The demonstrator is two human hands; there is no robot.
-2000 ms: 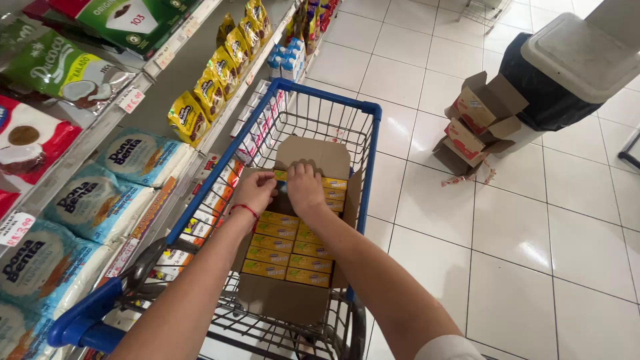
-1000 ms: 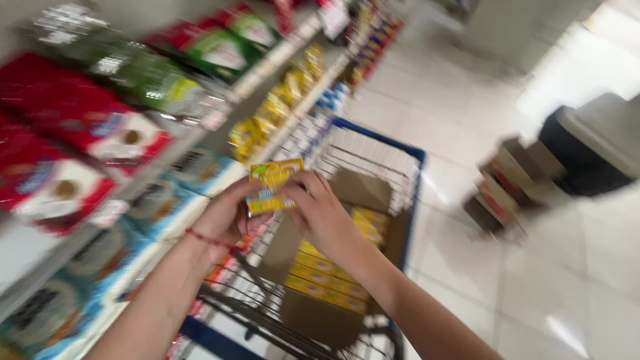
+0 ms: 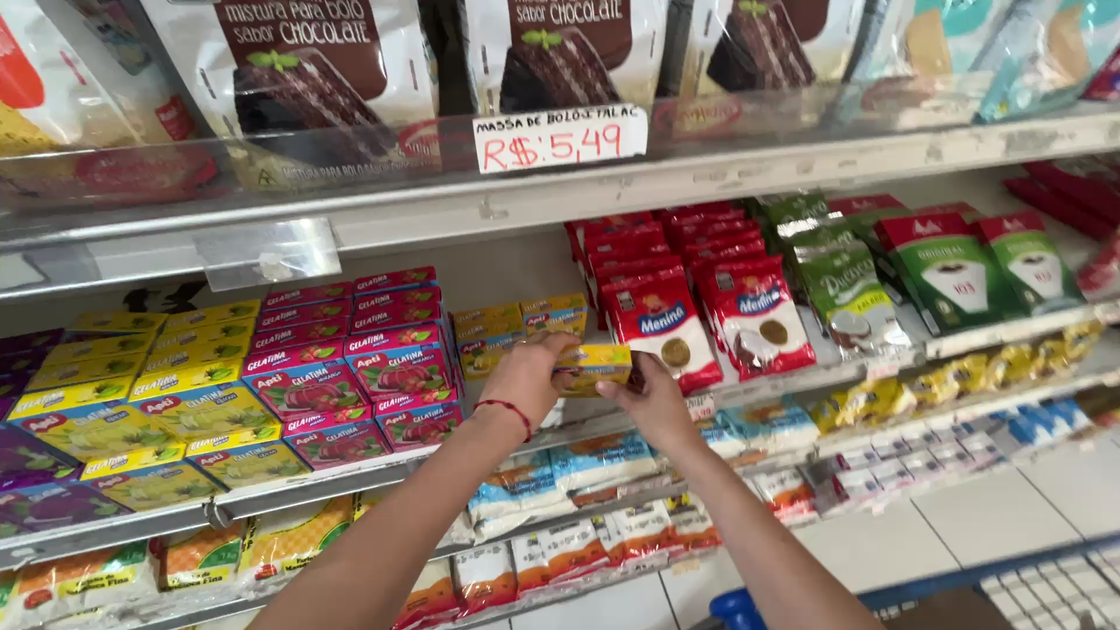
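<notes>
Both hands hold one yellow gelatin box (image 3: 595, 366) at the front of a middle shelf. My left hand (image 3: 529, 381), with a red cord bracelet at the wrist, grips its left end from above; my right hand (image 3: 652, 394) has the right end, thumb on the front face. Just behind are stacked orange-yellow gelatin boxes (image 3: 486, 341), partly covered by my left hand. Magenta gelatin boxes (image 3: 302, 381) stand in stacks to the left, with yellow gelatin boxes (image 3: 197, 407) beyond them. Red and white packets (image 3: 661, 319) are close to the right of the held box.
Above runs a shelf edge (image 3: 735, 166) with a price card (image 3: 560, 140) and cake mix bags. Green coffee filter packs (image 3: 949, 271) lie farther right. Lower shelves hold blue-white packets (image 3: 604, 459) and flour bags (image 3: 293, 534). Part of the blue-framed cart (image 3: 962, 573) shows at lower right.
The view has turned from the cart to the shelves. Two seconds ago both hands were over the open carton in the cart; one second ago they held a yellow package above it. Now they are at the shelf.
</notes>
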